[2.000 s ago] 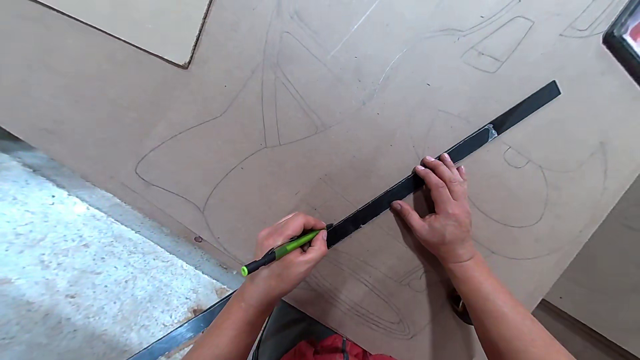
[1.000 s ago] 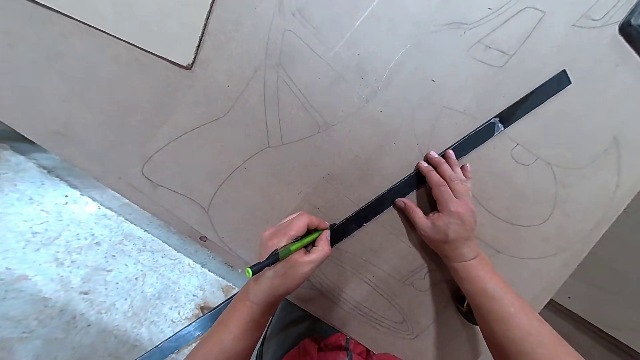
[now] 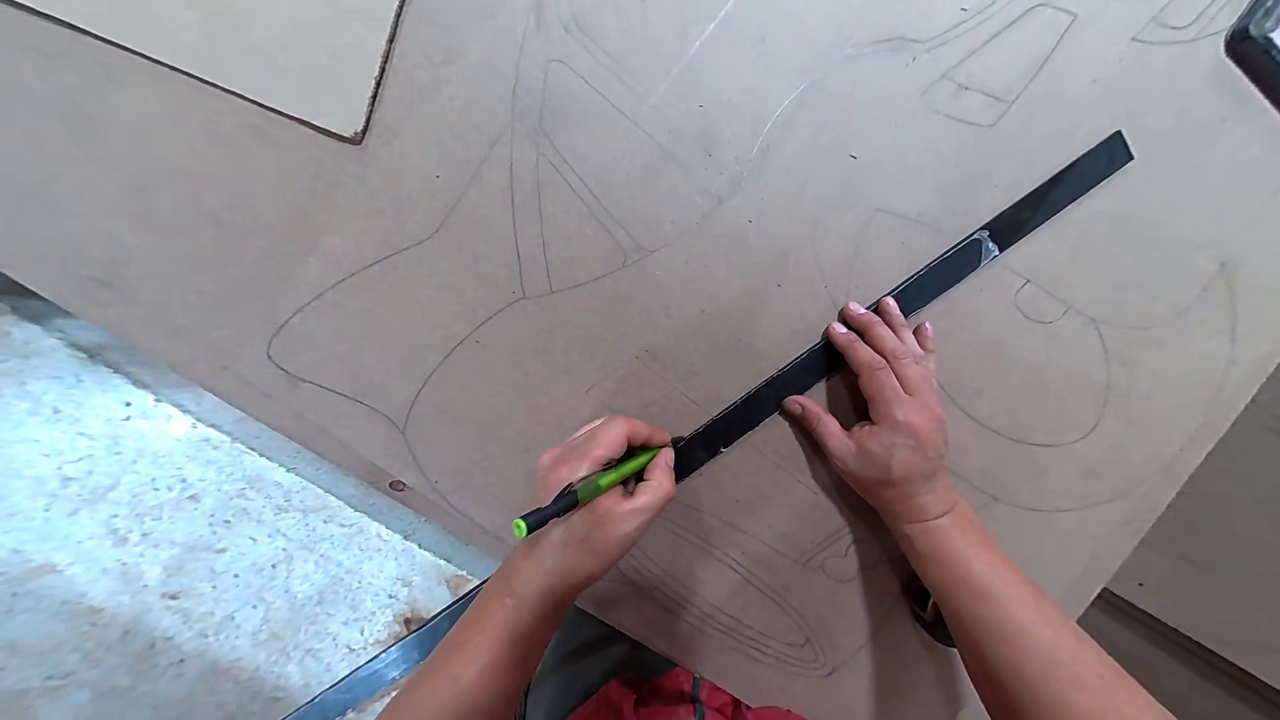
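Note:
A brown fibreboard sheet (image 3: 250,220) carries curved and straight pencil outlines. Across it, at a slant, lies a flat black straightedge strip (image 3: 770,395) with a pale scuffed patch towards its upper right end. My right hand (image 3: 885,410) rests on the strip near its middle, fingertips over the upper edge and thumb at the lower edge. In my left hand (image 3: 605,490) is a green and black pencil or marker (image 3: 600,483), its writing end at the strip's lower left end; the tip itself is hidden by my fingers.
A paler board piece (image 3: 230,50) lies at the top left. The edge of a dark object (image 3: 1258,50) shows at the top right. A dark round object (image 3: 928,610) is partly behind my right forearm. Speckled floor (image 3: 150,500) and a metal strip (image 3: 400,650) are at lower left.

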